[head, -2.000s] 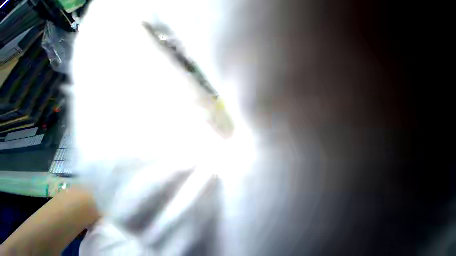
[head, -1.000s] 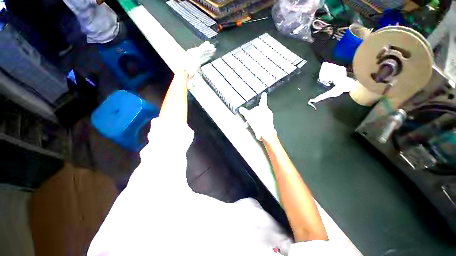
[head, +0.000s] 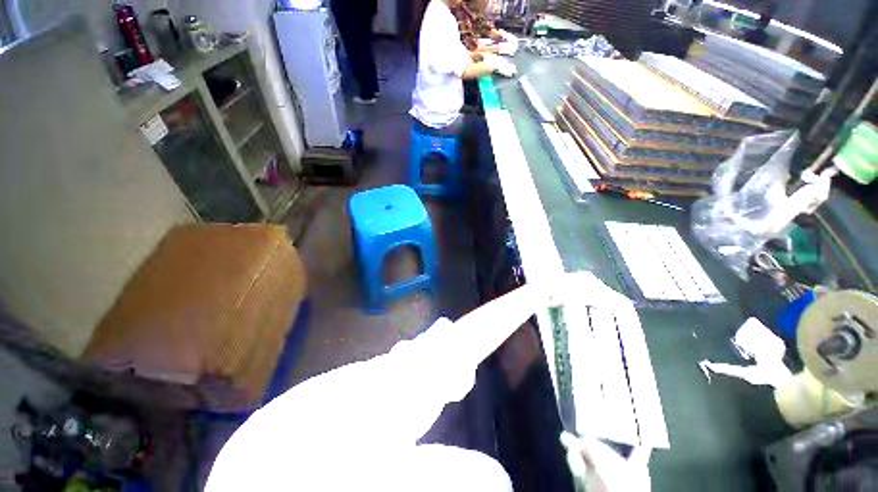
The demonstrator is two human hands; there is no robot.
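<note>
A white-looking block of small pieces in columns is at the bench's front edge, between my two hands. Its left side shows dark and green. My gloved left hand grips its far end. My gloved right hand is at its near end, cut off by the bottom edge of the picture, with fingers against the block. A second, smaller block of pieces lies on the green mat beyond it. Glare hides the detail of the gloves and pieces.
A tape reel and white tissue are at right. A plastic bag, orange screwdriver and stacked layered trays stand farther back. Blue stools, a cardboard box and a seated person are left.
The view has swung up and along the bench. The single block of pieces now shows as two separate groups, the nearer one between my hands. My hands have moved to its far and near ends.
</note>
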